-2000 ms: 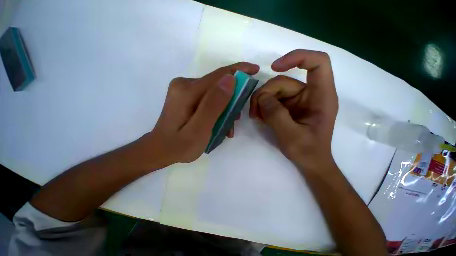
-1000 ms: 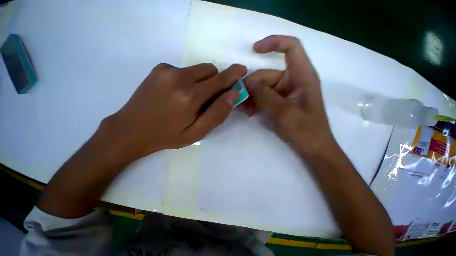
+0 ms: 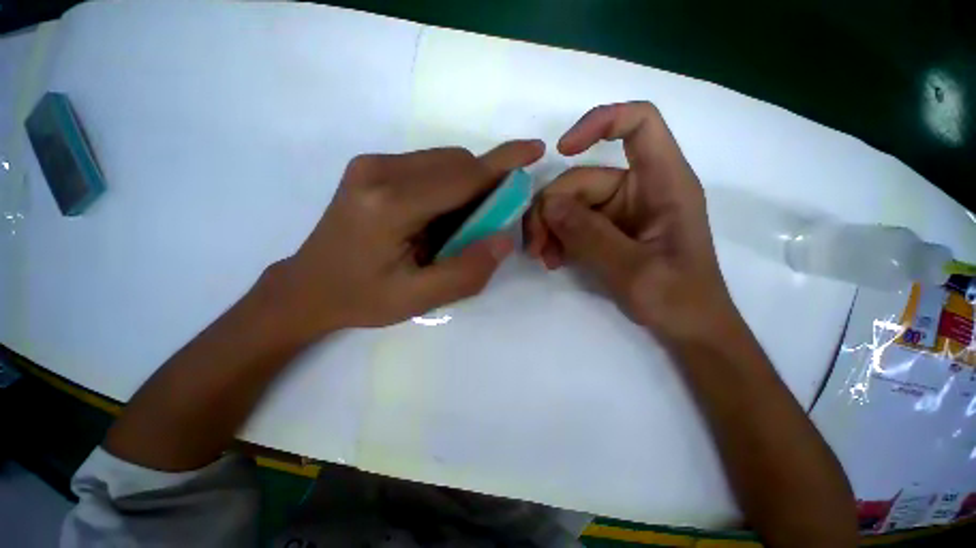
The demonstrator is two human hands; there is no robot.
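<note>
My left hand [image 3: 401,236] holds a teal-edged sanding block [image 3: 487,217], tilted, between thumb and fingers above the white bench. My right hand [image 3: 631,219] is just right of the block, with thumb and fingertips pinched together and one finger raised and curved. Whatever the right fingertips pinch is too small or hidden to tell. The block's end is close to the right fingertips; whether they touch I cannot tell. Most of the block's grey face is hidden by the left hand.
A second sanding block [image 3: 65,154] lies at the far left of the white bench [image 3: 268,86]. A translucent squeeze bottle [image 3: 867,255] lies on its side at the right, by printed sheets under shiny film [image 3: 910,396]. The dark green conveyor [image 3: 792,54] runs beyond the bench.
The left hand has turned the block, first bringing it more under the fingers, then showing more of its teal edge. The right hand stays pinched beside it. The whole view has shifted slightly.
</note>
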